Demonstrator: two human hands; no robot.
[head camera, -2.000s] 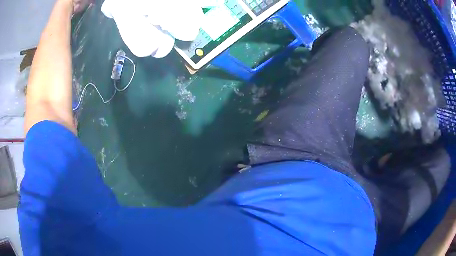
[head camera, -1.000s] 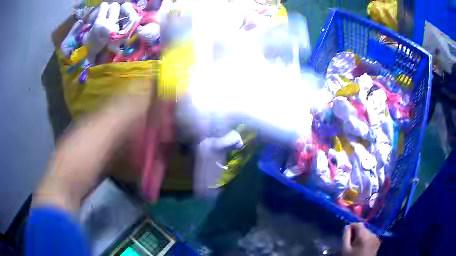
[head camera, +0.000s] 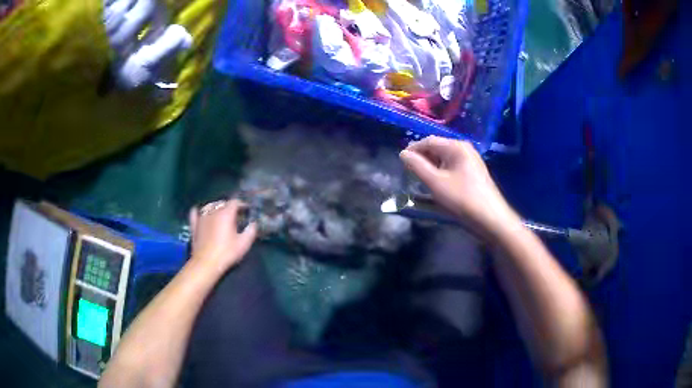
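Observation:
My left hand (head camera: 220, 233) is at centre left above the floor, palm down and empty, with its thumb apart from the fingers. My right hand (head camera: 449, 173) is just below the basket, with its fingers curled in and nothing visible in them. The thin metal filling tube (head camera: 550, 229) comes out of a pale round mount (head camera: 599, 241) at the right and passes under my right forearm. A small white tuft (head camera: 394, 204) shows at the tube's free end. No plush skin is in either hand.
A blue basket (head camera: 334, 95) of toy skins stands at the top. The yellow sack (head camera: 61, 98) is at upper left, the scale (head camera: 92, 322) with a lit green display at lower left. Loose fibrefill (head camera: 319, 216) lies between my hands. The blue machine panel (head camera: 645, 151) is at right.
The view has turned from the sack and basket back to the tube. The large white blurred object near my left hand is gone from view. My right hand has left the basket's rim.

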